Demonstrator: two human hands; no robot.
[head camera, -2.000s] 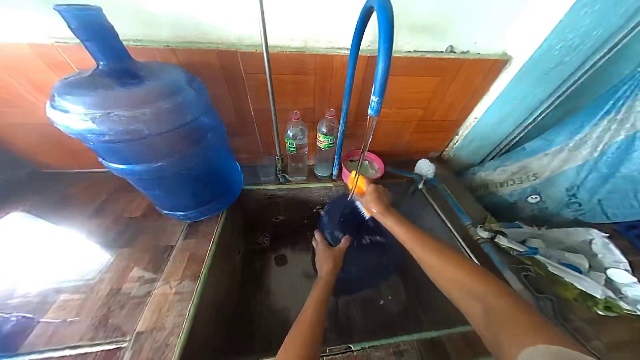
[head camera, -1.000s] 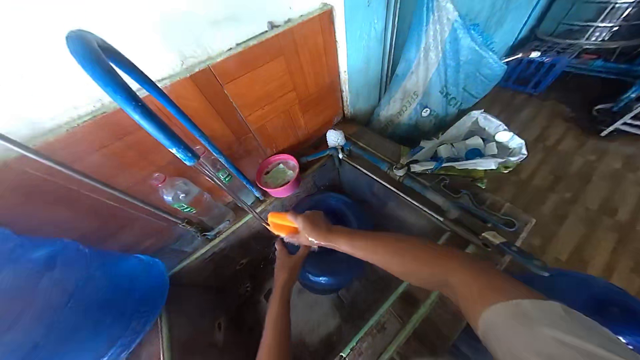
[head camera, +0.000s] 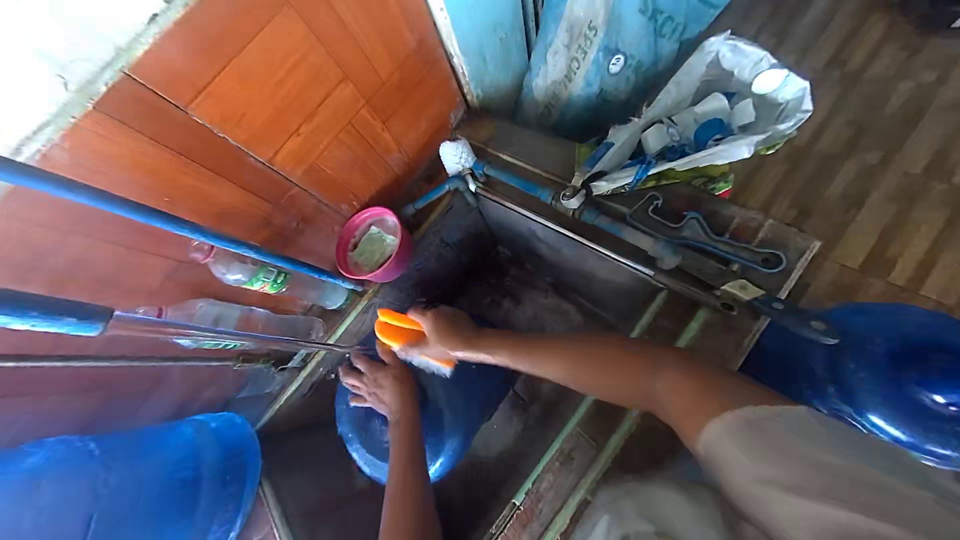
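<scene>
My right hand (head camera: 442, 334) is closed on an orange scrub brush (head camera: 397, 328) with pale bristles, which touches a blue plastic water jug (head camera: 442, 427) in the dark sink basin. My left hand (head camera: 379, 382) lies with spread fingers on the same jug, just below the brush. Water runs in a thin stream from the blue hose (head camera: 52, 311) at the left and reaches the jug close to my left fingers. Part of the jug is hidden under both hands and forearms.
Along the basin's rim (head camera: 330, 337) stand a pink tub (head camera: 343, 255) and clear plastic bottles (head camera: 232, 270). A blue jug (head camera: 127, 480) is at lower left, another (head camera: 862, 375) at right. Beyond the basin are blue pipes (head camera: 517, 180), a knife (head camera: 795, 319) and a white sack (head camera: 787, 112) of caps.
The view has swung far to the right. The jug in the basin has turned and its rounded end shows more. The brush stays in my right hand, and my left hand's fingers are now spread on the jug.
</scene>
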